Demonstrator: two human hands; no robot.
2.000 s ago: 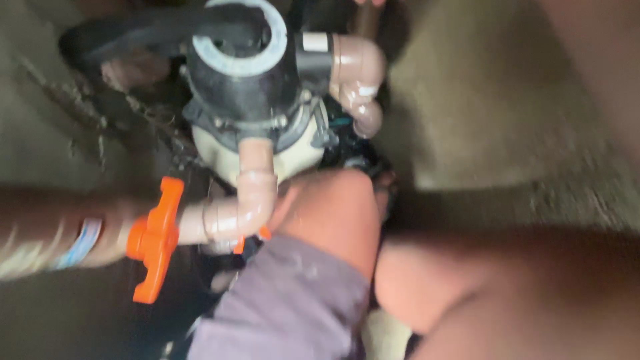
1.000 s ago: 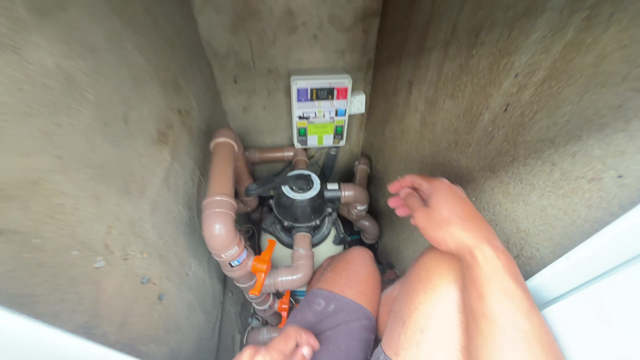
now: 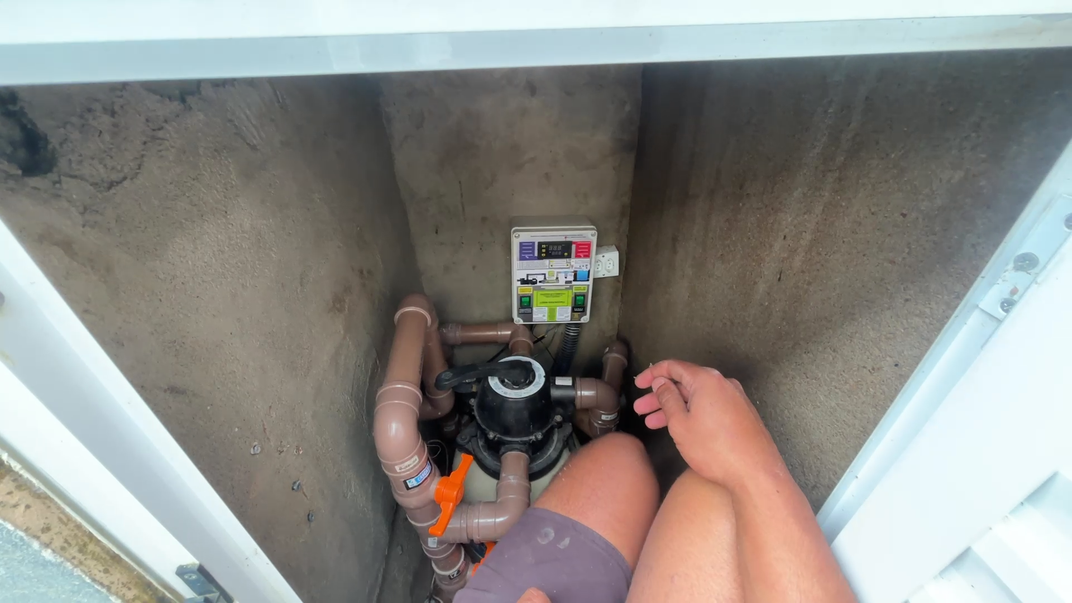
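My right hand (image 3: 699, 414) is raised over my knee at the right, fingers loosely curled and apart, holding nothing. Just left of it, brown PVC pipes (image 3: 596, 392) join the black multiport valve (image 3: 512, 402) on top of a pale filter tank (image 3: 479, 481). The valve's black lever points left. An orange ball-valve handle (image 3: 450, 496) sits on the lower pipework. Only a small part of my left hand (image 3: 533, 595) shows at the bottom edge, over my shorts; what it does is hidden. A control box (image 3: 554, 275) with a small display and green switches hangs on the back wall.
Concrete walls (image 3: 276, 335) close in on both sides. A white metal frame (image 3: 536, 54) crosses the top, and a white louvred door (image 3: 980, 469) stands at the right. A power outlet (image 3: 606, 261) is beside the control box. My bent knees (image 3: 611, 481) are close to the tank.
The view has drawn back, and the white frame now shows across the top. My left hand, seen with its fingers at the bottom one second ago, is now mostly out of view.
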